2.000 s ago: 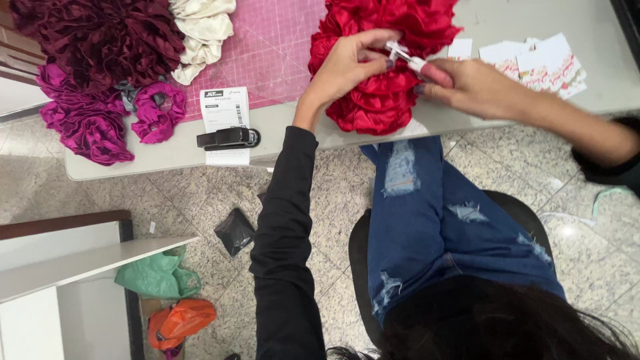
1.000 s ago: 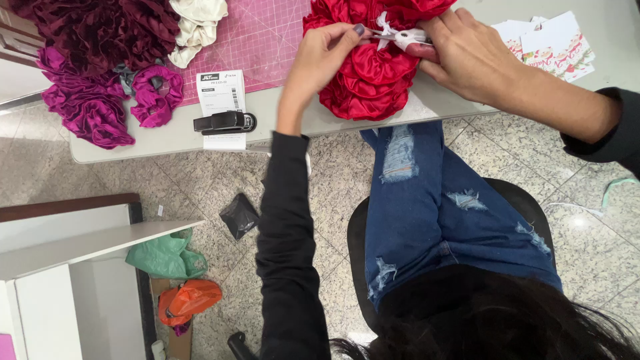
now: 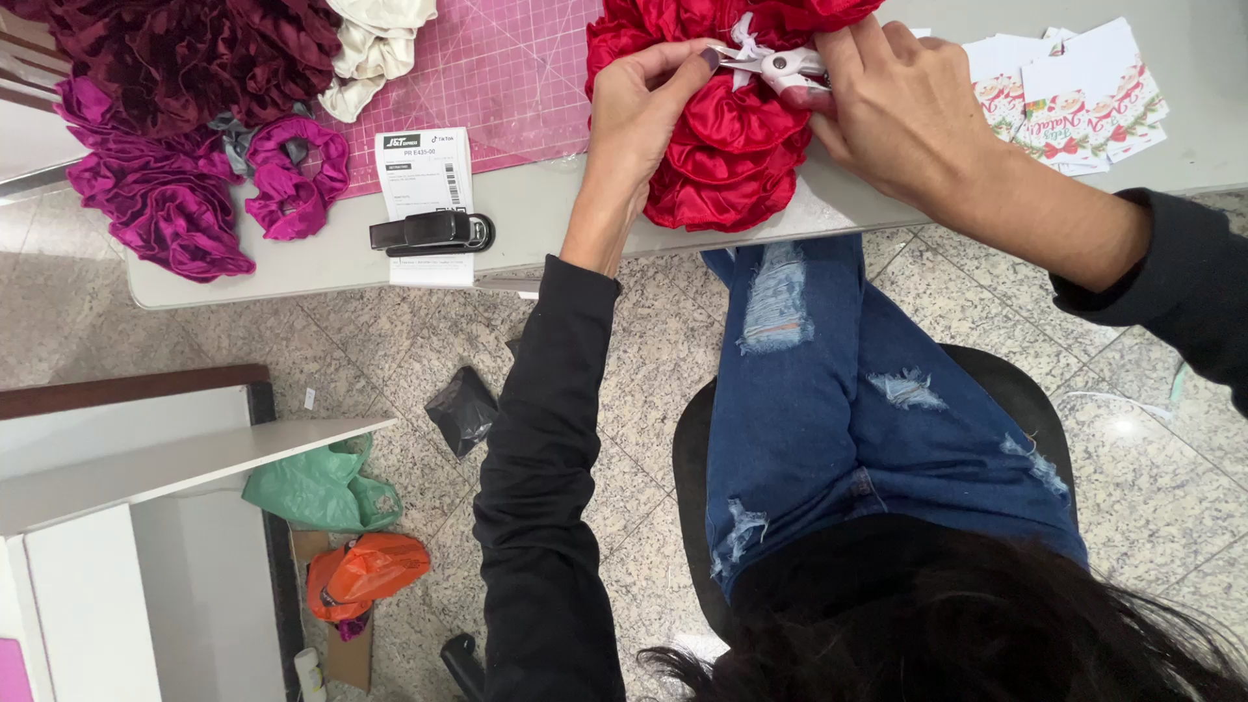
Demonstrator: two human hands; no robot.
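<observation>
A bunch of red satin scrunchies [image 3: 736, 161] lies at the table's front edge, with a white tie [image 3: 747, 44] around its middle. My right hand [image 3: 902, 117] grips small scissors [image 3: 780, 68] with white and red handles, their blades pointing left at the tie. My left hand [image 3: 648, 107] pinches something at the blade tips with thumb and finger; what exactly is hidden by the fingertips. Both hands rest close against the red satin.
Magenta scrunchies [image 3: 166, 200], dark burgundy ones [image 3: 195, 58] and cream ones [image 3: 375, 49] lie at the left. A black stapler [image 3: 432, 233] sits on printed labels [image 3: 424, 171], beside a pink cutting mat [image 3: 478, 68]. Printed cards [image 3: 1082, 97] lie at the right of the table [image 3: 322, 276].
The scissors were raised over the bunch two seconds ago and now lie lower against the white tie. My left hand has stayed close to the blades.
</observation>
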